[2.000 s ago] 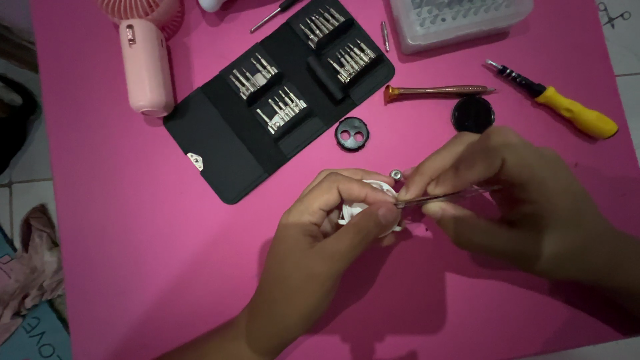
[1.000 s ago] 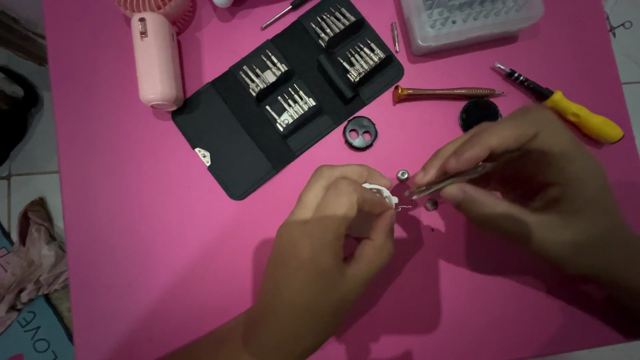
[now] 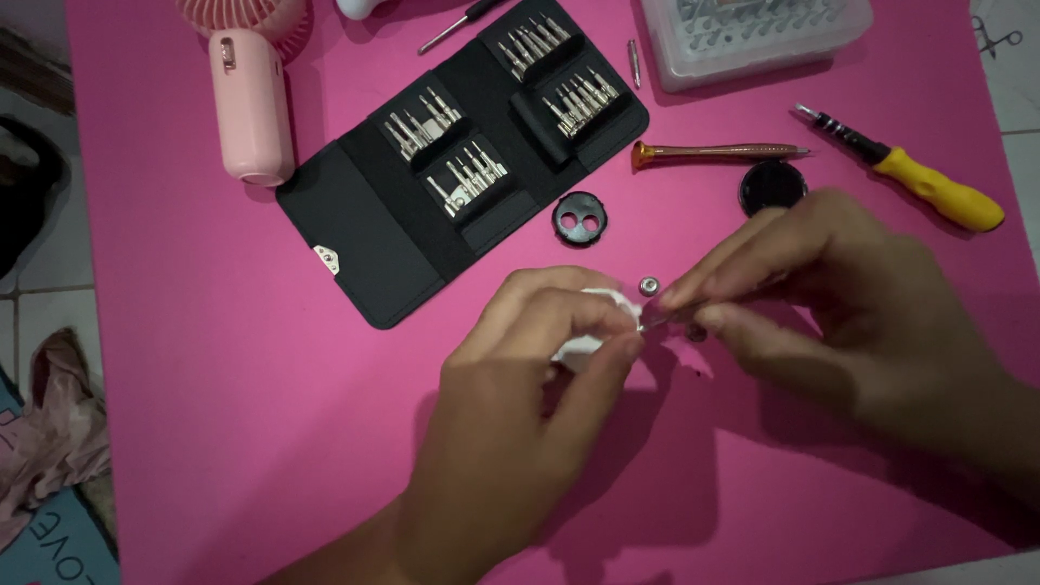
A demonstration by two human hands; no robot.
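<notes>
My left hand [image 3: 520, 390] holds a small white plastic part [image 3: 581, 348] near the middle of the pink table, its fingers hiding much of it. Between the fingers of my right hand [image 3: 804, 301] is a thin metal tool [image 3: 656, 322], perhaps tweezers, mostly hidden; its tip meets the white part at my left fingertips. A small round metal piece [image 3: 648, 286] lies just beyond the fingertips, and another small round piece [image 3: 695, 332] is by my right thumb. Farther back lies a black plastic disc with two holes [image 3: 579, 219]. A dark round cap [image 3: 773, 188] is partly behind my right hand.
An unfolded black bit case [image 3: 366, 219] with several screwdriver bits lies at the back. Around it are a pink handheld fan [image 3: 253, 114], a loose bit [image 3: 634, 64], a clear plastic bit box [image 3: 747, 69], a precision screwdriver [image 3: 715, 153], a yellow-handled screwdriver [image 3: 942, 188] and a black-handled screwdriver [image 3: 455, 31].
The tool tip was a little apart from the white part one second ago and now meets it at my left fingertips. My right hand has moved slightly toward my left hand.
</notes>
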